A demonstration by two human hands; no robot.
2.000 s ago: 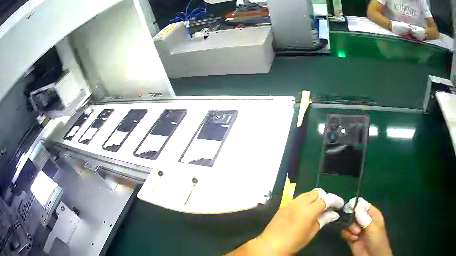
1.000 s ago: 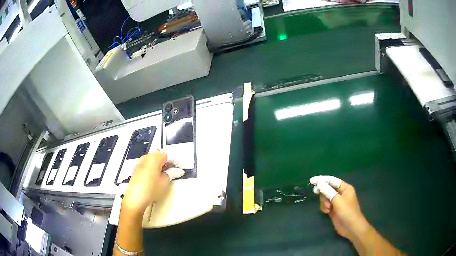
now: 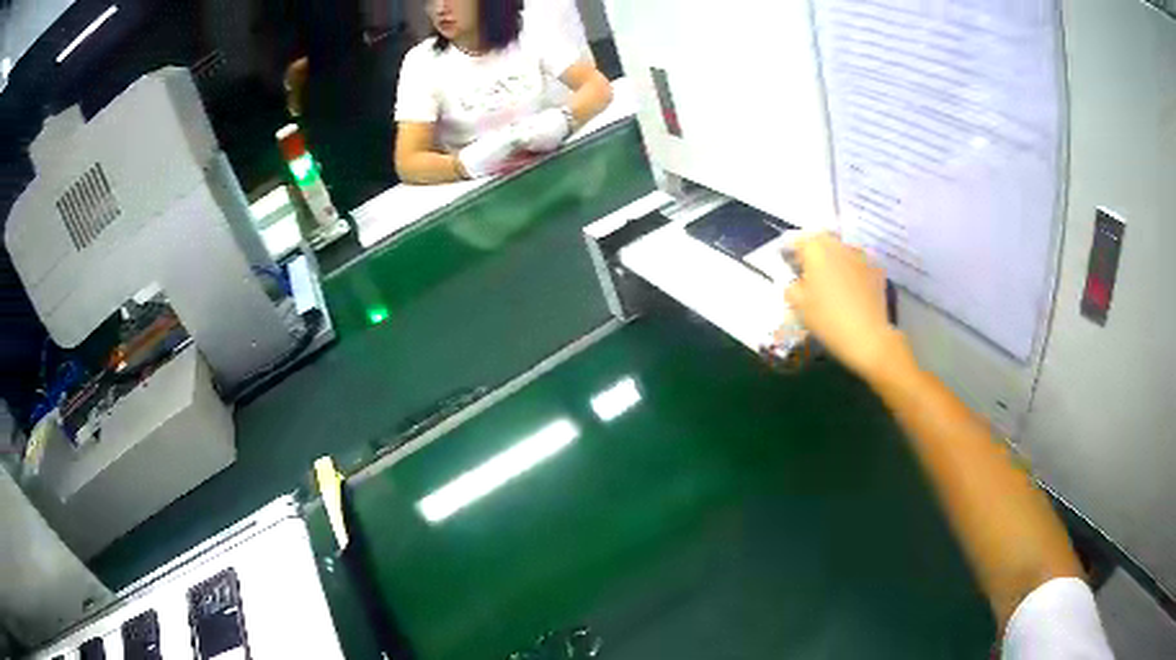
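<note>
A dark phone middle frame (image 3: 738,230) lies on the short white right conveyor (image 3: 703,284), its near end partly hidden by my fingers. My right hand (image 3: 832,290) reaches over this belt with its fingertips closed at the near end of the frame. White finger cots show at its fingertips. My left hand is out of the picture. More dark frames (image 3: 217,616) lie in a row on the wide white left conveyor (image 3: 290,580), cut off at the lower left.
A green bench mat (image 3: 619,516) lies between the conveyors, with yellow tape (image 3: 332,500) at its left edge and clear scraps (image 3: 562,643) near the bottom. A cabinet with a posted sheet (image 3: 954,155) stands right. Another person (image 3: 490,116) sits across the bench.
The view has swung right. My right hand has moved from over the mat to the right conveyor. My left hand, which was holding a frame at the left conveyor, has left the picture.
</note>
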